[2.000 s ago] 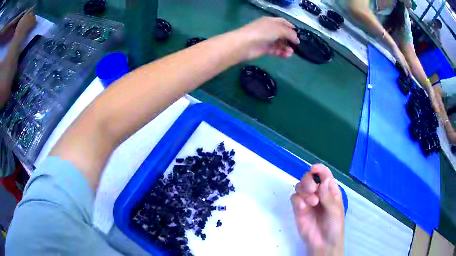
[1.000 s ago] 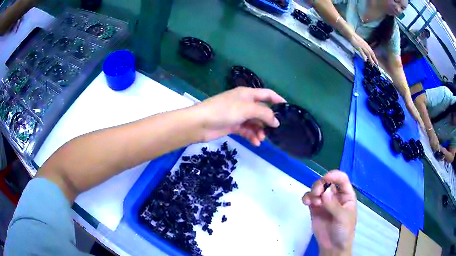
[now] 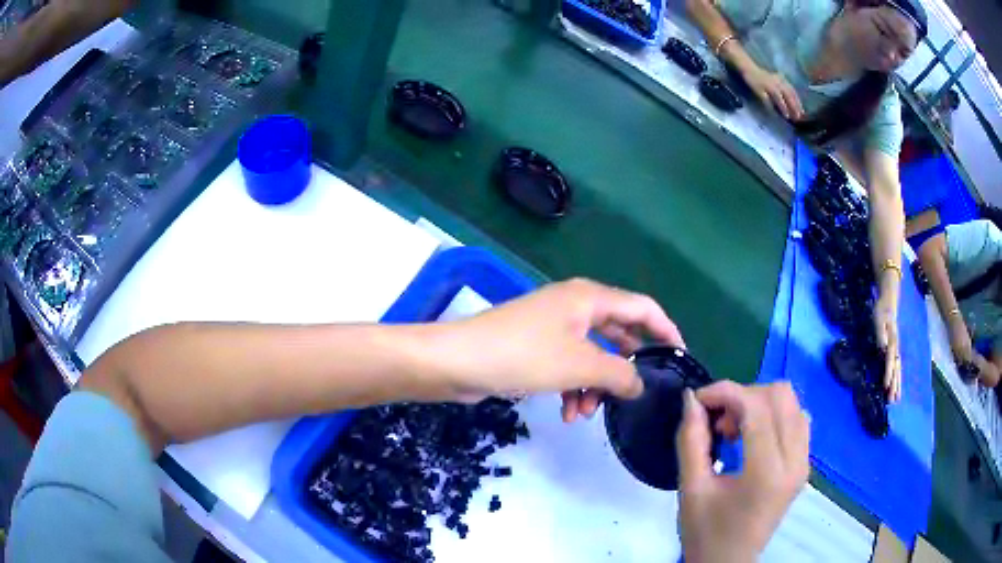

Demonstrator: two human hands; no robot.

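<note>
My left hand (image 3: 549, 341) holds a round glossy black housing (image 3: 650, 423) by its upper left rim, tilted over the right part of the parts tray. My right hand (image 3: 742, 451) is at the housing's right side, thumb and fingers at the rim; whether a small part is between them cannot be seen. The blue parts tray (image 3: 302, 462) with a white bottom lies below, with a pile of small black parts (image 3: 412, 467) at its left. My left forearm crosses over the tray.
A blue cup (image 3: 276, 161) stands on the white sheet (image 3: 319, 258). A blister tray (image 3: 110, 154) lies at left. Housings (image 3: 534, 183) sit on the green belt (image 3: 659, 220). A green post (image 3: 354, 77) rises behind. People sit across, by a blue sheet (image 3: 808, 374) heaped with housings.
My left hand has brought the housing from the belt down and nearer, over the tray. My right hand, earlier apart with a small black part pinched, now meets the housing's right rim.
</note>
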